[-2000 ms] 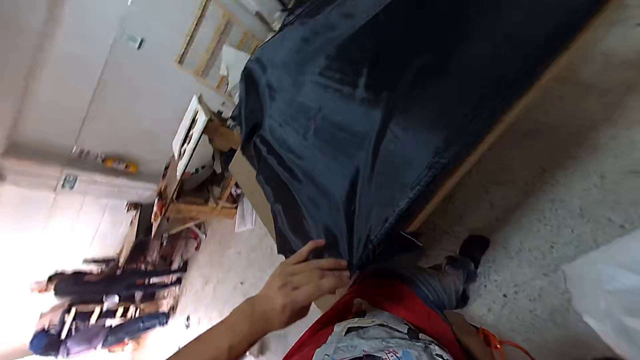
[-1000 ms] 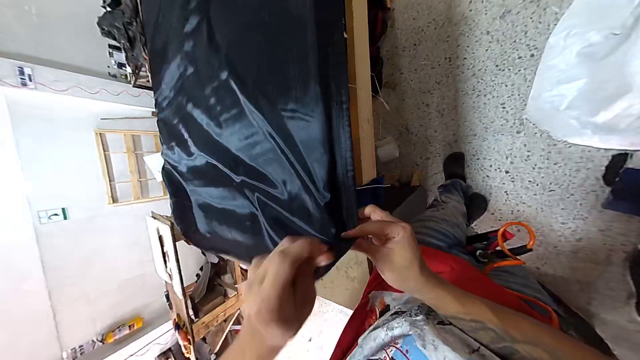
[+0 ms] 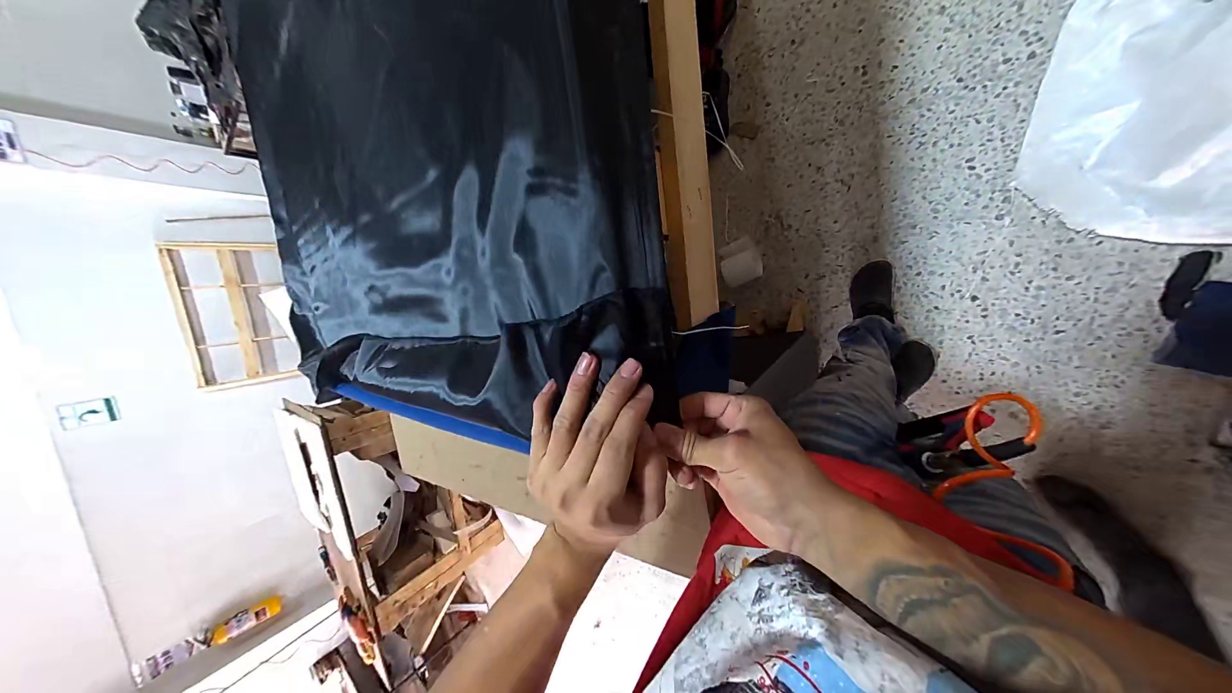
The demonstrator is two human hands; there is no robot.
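Note:
Shiny black fabric [image 3: 452, 192] covers a large panel on a wooden frame [image 3: 685, 173], with a blue strip [image 3: 433, 419] showing under its lower edge. On the cloth near the lower right corner lies my left hand [image 3: 597, 452], its fingers extended and spread a little, its thumb side close to the other hand. My right hand [image 3: 731, 443] pinches the black fabric's corner between thumb and fingers; the fingertips are partly hidden. Brown board [image 3: 462, 467] shows below the blue strip.
A wooden rack [image 3: 433, 577] holding wood scraps stands at lower left. A barred wooden frame [image 3: 231, 313] is by the wall. White sheeting [image 3: 1136, 125] lies on the speckled floor at right. An orange coiled hose [image 3: 1006, 433] hangs near my legs.
My left hand, blurred near the corner one second ago, now lies flatter on the fabric. The lower edge of the cloth shows a blue strip that was not visible before. My right hand stays at the corner.

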